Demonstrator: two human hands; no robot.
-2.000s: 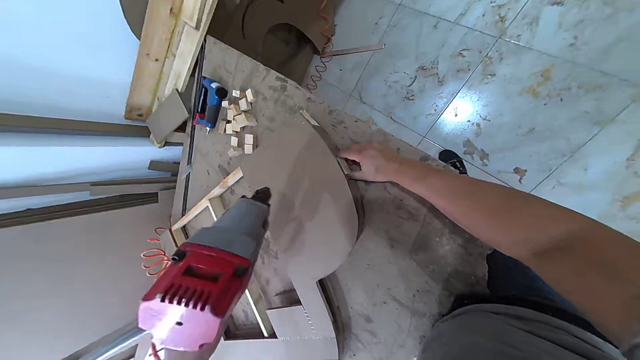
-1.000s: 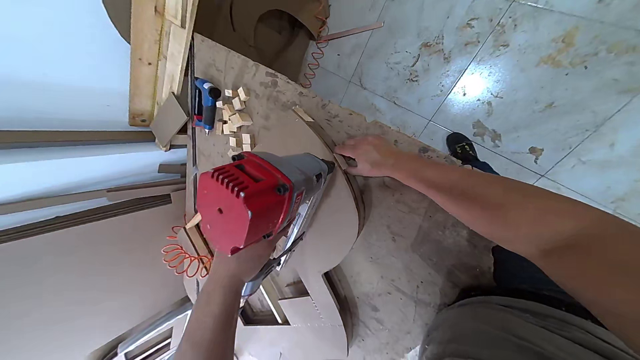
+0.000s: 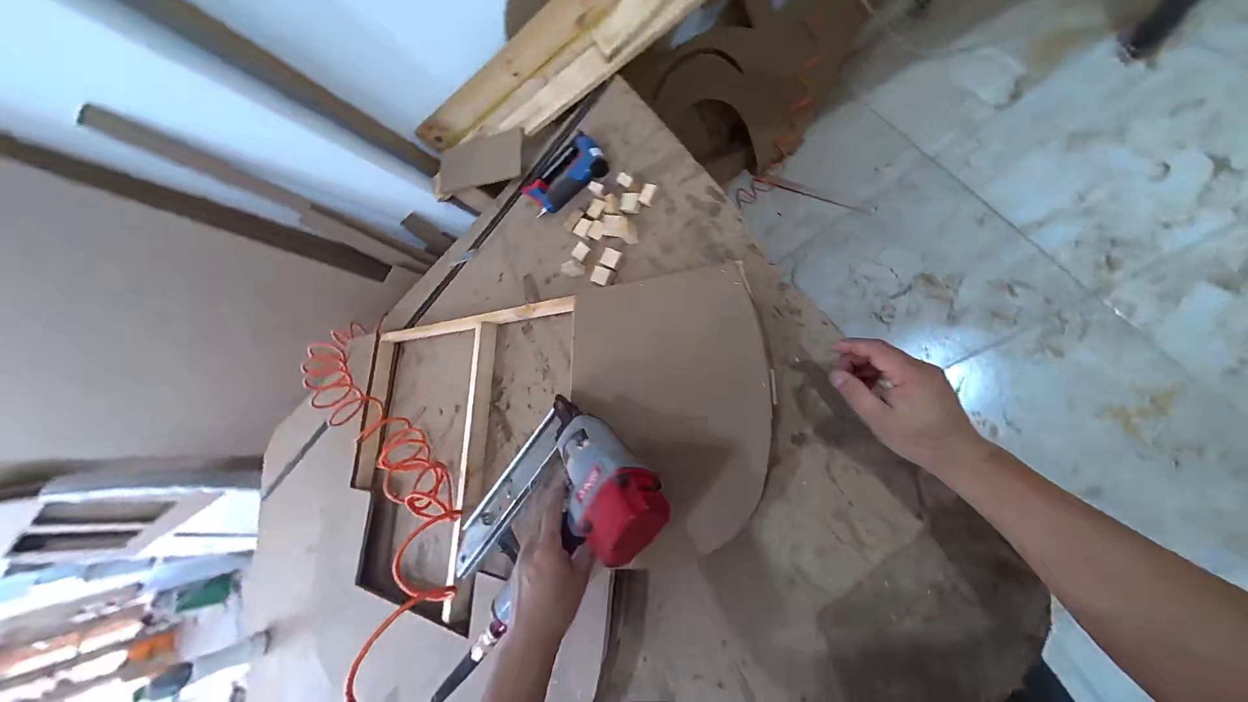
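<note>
My left hand [image 3: 551,565] grips a red and grey pneumatic nailer [image 3: 609,487]. Its nose is over the inner straight edge of a curved board panel [image 3: 673,361], close to a light wood frame [image 3: 478,390]; contact cannot be told. To the right of the panel, my right hand [image 3: 902,400] is raised near the workbench edge, fingers curled loosely and thumb apart, holding nothing visible. Thin strips show along the panel's rounded edge. Small wooden blocks [image 3: 609,229] lie loose beyond the panel, beside a blue and black handheld tool [image 3: 575,175].
An orange coiled air hose [image 3: 414,468] lies across the frame. Wooden boards [image 3: 546,68] rest at the top, with cut-out panels [image 3: 712,97] near them. Long strips [image 3: 244,195] are at the left. The worktop [image 3: 780,604] borders a stained tiled floor [image 3: 975,214].
My right hand has let go of the panel's curved edge and moved off it to the right. The nailer has moved from that edge to the panel's inner side. The view has turned.
</note>
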